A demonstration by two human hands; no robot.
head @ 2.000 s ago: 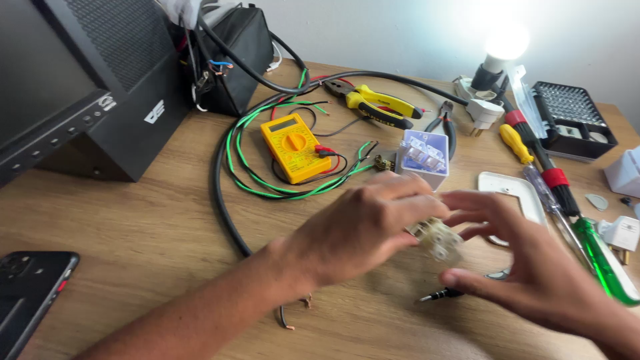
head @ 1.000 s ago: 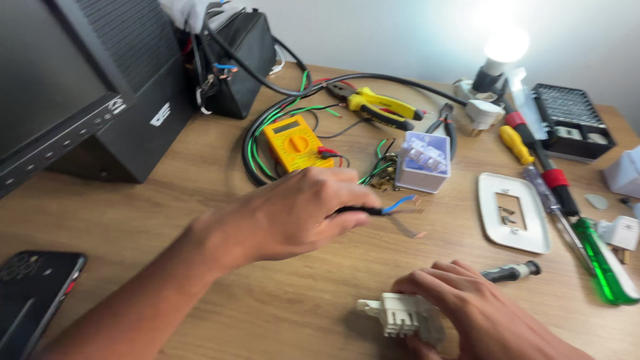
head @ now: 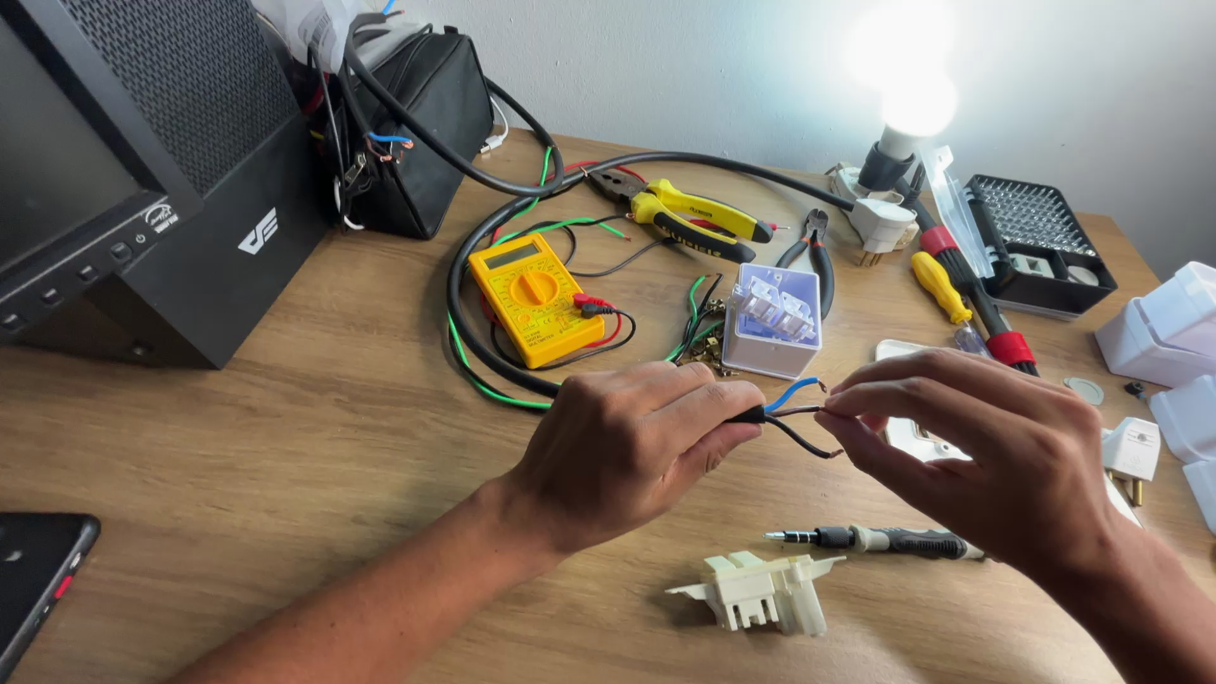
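Note:
My left hand grips a black sheathed cable near its end. Out of the sheath fan three thin wires, one blue and two darker, with bare copper tips. The fingertips of my right hand pinch the middle wire at its tip. Below the hands, a white plastic socket module rests on the wooden desk. A grey and black screwdriver lies just behind it, partly under my right hand. A white wall plate is mostly hidden behind the right fingers.
Behind my hands are a yellow multimeter, combination pliers, side cutters and a box of clear connectors. A lit bulb stands at the back. A monitor and a phone are left, a bit case right.
My right hand has let go of the white socket module, which stays on the desk, and has moved up to the wire ends. My left hand still holds the cable it held one second ago.

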